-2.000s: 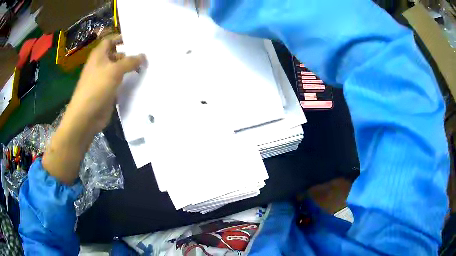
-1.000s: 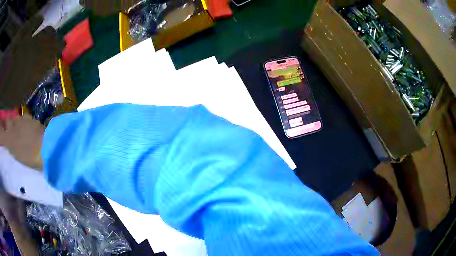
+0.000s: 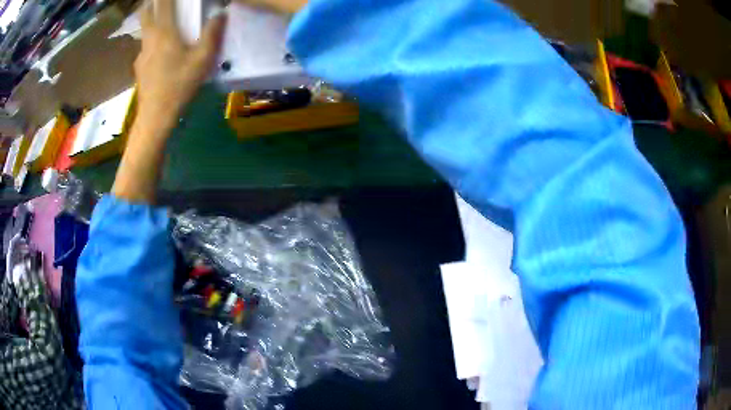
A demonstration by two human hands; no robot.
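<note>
A folded white box insert (image 3: 260, 52) with small dark holes is at the top, just above an open yellow retail box (image 3: 296, 118) with dark items in it. My left hand (image 3: 172, 60) holds the insert's left side, thumb on its face. My right hand (image 3: 276, 5) is at the insert's top edge, mostly cut off by the picture's edge and hidden by my sleeve, so its grip cannot be told. A stack of flat white inserts (image 3: 485, 320) lies at the right, partly under my right sleeve.
A large clear plastic bag (image 3: 308, 296) with black cables and red, yellow and white tips lies on the black mat. More yellow boxes (image 3: 104, 128) stand on the green belt at left and at right (image 3: 641, 88). A person's checked sleeve (image 3: 36, 344) is at lower left.
The view has swung left. Both hands are now over a yellow box at the top with a folded insert. The phone and the battery carton have left the view.
</note>
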